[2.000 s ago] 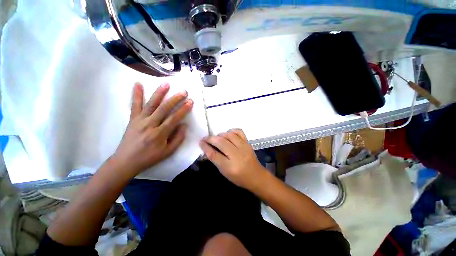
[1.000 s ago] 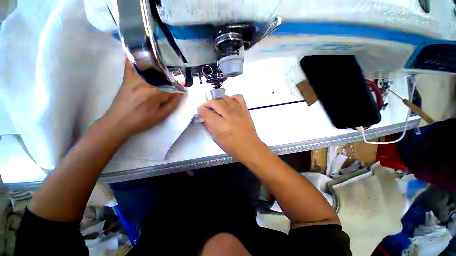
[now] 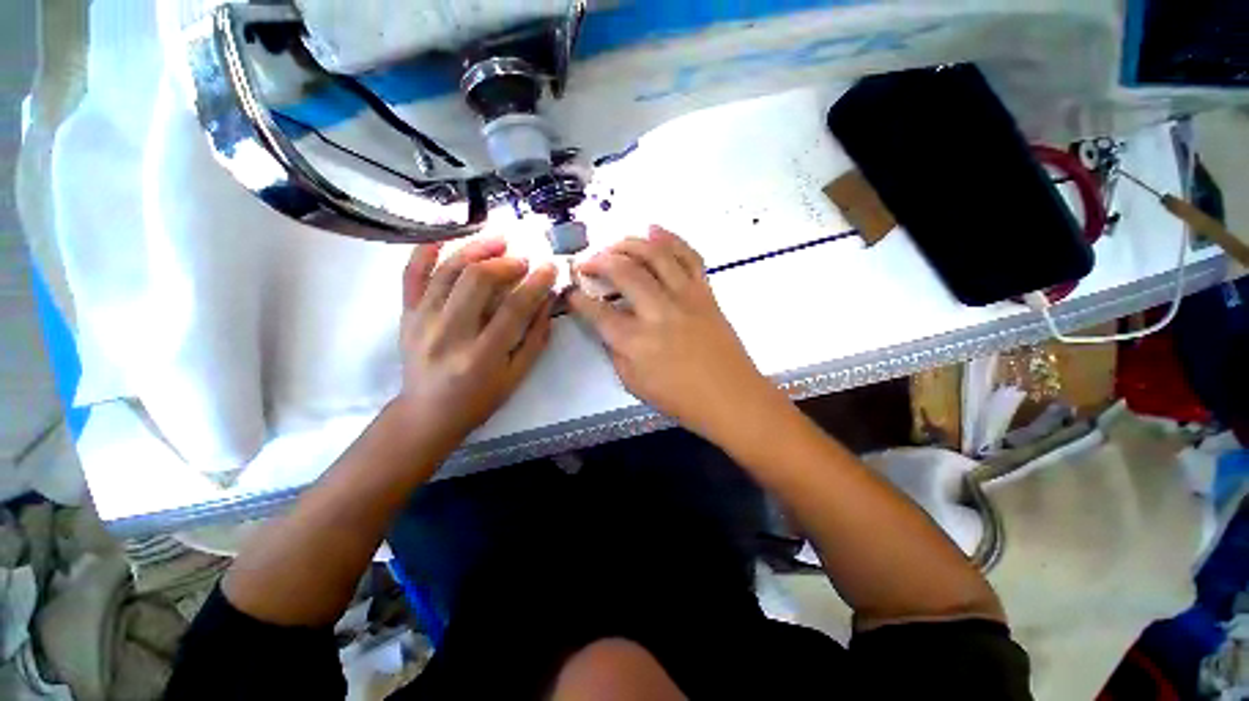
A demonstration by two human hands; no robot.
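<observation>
The white panel [image 3: 206,301] lies on the machine table left of the needle area, with soft folds. The sewing machine head [image 3: 767,55] stands above it, its presser foot area [image 3: 559,206] brightly lit. My left hand [image 3: 477,322] lies on the panel just in front of the presser foot, fingers bent. My right hand [image 3: 664,322] pinches the panel's edge between thumb and fingers, close to my left fingertips. The fingers hide most of the edge there.
A black phone [image 3: 959,178] with a white cable lies right of the machine, over red scissor handles [image 3: 1075,192]. A small brown square [image 3: 859,206] and a wooden-handled tool [image 3: 1205,226] lie near it. Beige and white pieces [image 3: 1096,534] are heaped below the table.
The panel's near part has moved in under the machine head. My left hand has come out from beside the guard to lie next to my right hand. The view has shifted.
</observation>
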